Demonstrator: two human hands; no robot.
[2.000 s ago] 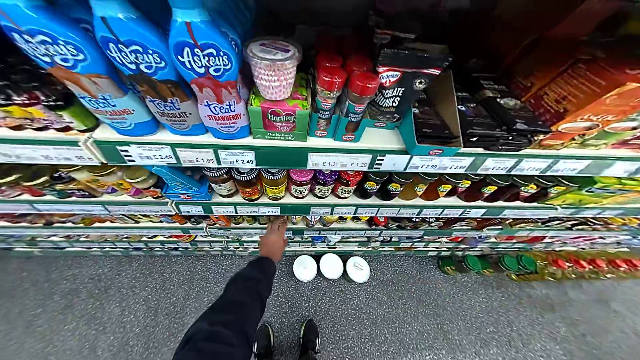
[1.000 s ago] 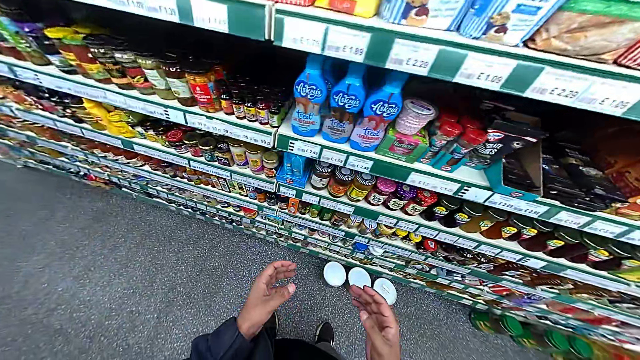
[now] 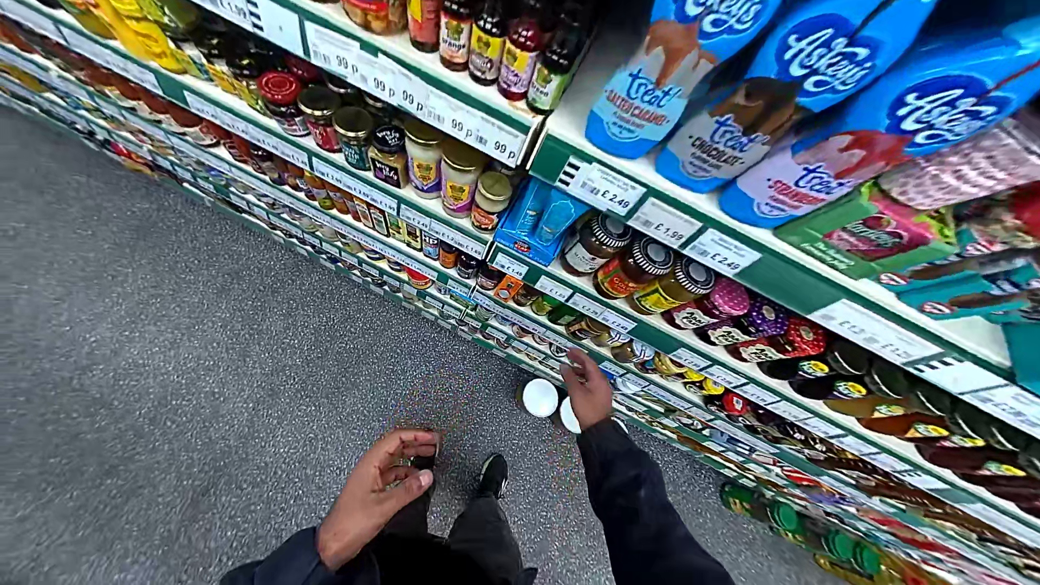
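My left hand (image 3: 382, 487) is above the grey speckled floor, palm inward, fingers loosely curled and apart, holding nothing. My right hand (image 3: 587, 388) reaches toward the lower shelves; it covers part of a white round lid (image 3: 570, 416), and whether they touch I cannot tell. Another white lid (image 3: 540, 398) lies just left of it, low by the shelf foot. No object shows in the right hand, its fingers slightly bent. Above it are jars with striped lids (image 3: 650, 258) and jars with pink, purple and red lids (image 3: 729, 299).
Green shelf edges with price labels (image 3: 666, 223) run diagonally across the view. Blue Askeys treat sauce bottles (image 3: 731, 122) stand on the upper shelf, beside a blue carton (image 3: 540, 219). Green-capped containers (image 3: 784, 516) are low at right. My shoe (image 3: 492, 475) is on the floor.
One second ago both hands were raised with palms facing each other; now the right hand extends toward the lower shelves. Two seconds ago one arm reached to the shelves. The view has turned and shifted.
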